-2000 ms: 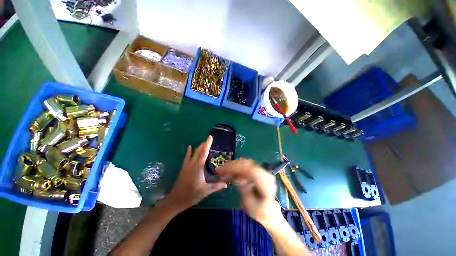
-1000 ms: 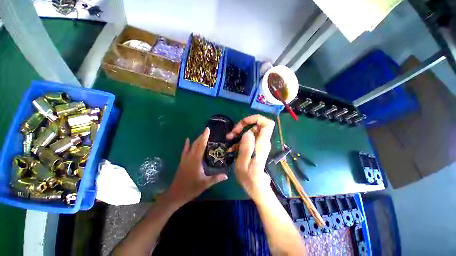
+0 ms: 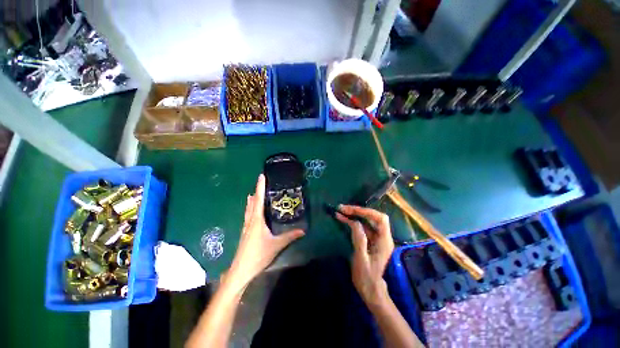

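A black elongated lock housing with a rounded far end lies in front of me on the green bench. A brass-coloured star-shaped mechanism part sits in its recess near the near end. My left hand holds the housing from its left side and near end. My right hand is to the right, apart from the housing, with thumb and index finger closed on a small dark piece; what it is exactly I cannot tell.
A blue bin of lock cylinders stands left, with white cloth beside it. Small-parts bins and a grease pot with red-handled brush line the back. A hammer and pliers lie right, near a crate of black housings.
My right hand has moved away from the housing to the right and now holds a small dark piece clear of it. My left hand stays on the housing. The camera view has turned.
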